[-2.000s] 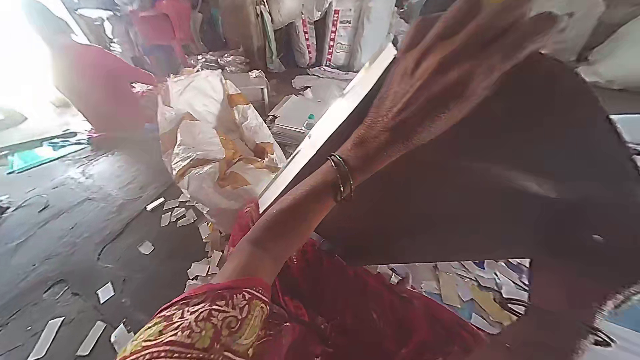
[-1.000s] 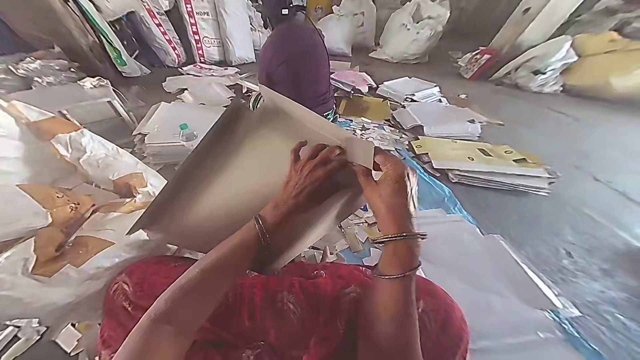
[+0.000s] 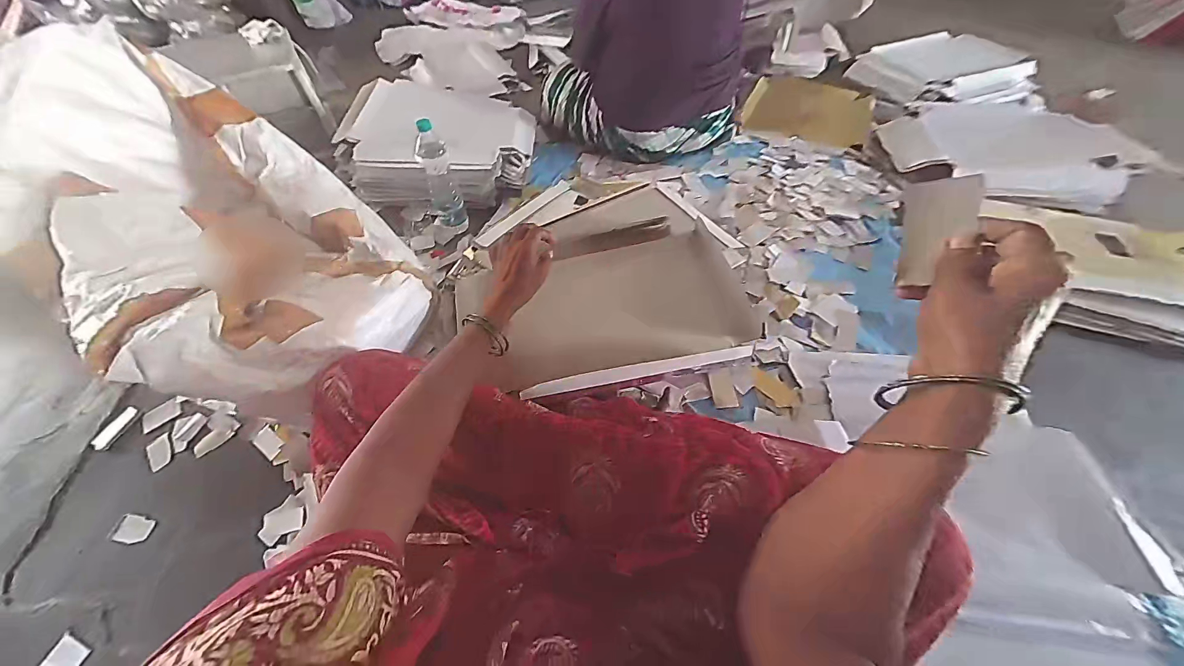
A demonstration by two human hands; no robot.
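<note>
My left hand (image 3: 524,268), fingers curled, grips the left edge of a large grey-brown cardboard sheet (image 3: 638,296) with white folded edges. The sheet lies tilted in front of my knees, over scattered paper scraps. Raised at the right, my right hand (image 3: 1004,277) pinches a small rectangular grey card piece (image 3: 939,227) between thumb and fingers, apart from the large sheet. Heaps of small card scraps (image 3: 786,203) lie on a blue sheet (image 3: 883,287) between the hands and beyond.
A large white and brown sack (image 3: 250,231) bulges at the left. Behind the cardboard stand a plastic bottle (image 3: 439,176) and a stack of white card (image 3: 435,125). A person in purple (image 3: 659,69) sits ahead. More stacked sheets (image 3: 1017,148) lie at the right.
Both hands were close together at the sheet's upper corner; now my right hand is away to the right with a small card piece. The large sheet has come down lower. The view has tilted down.
</note>
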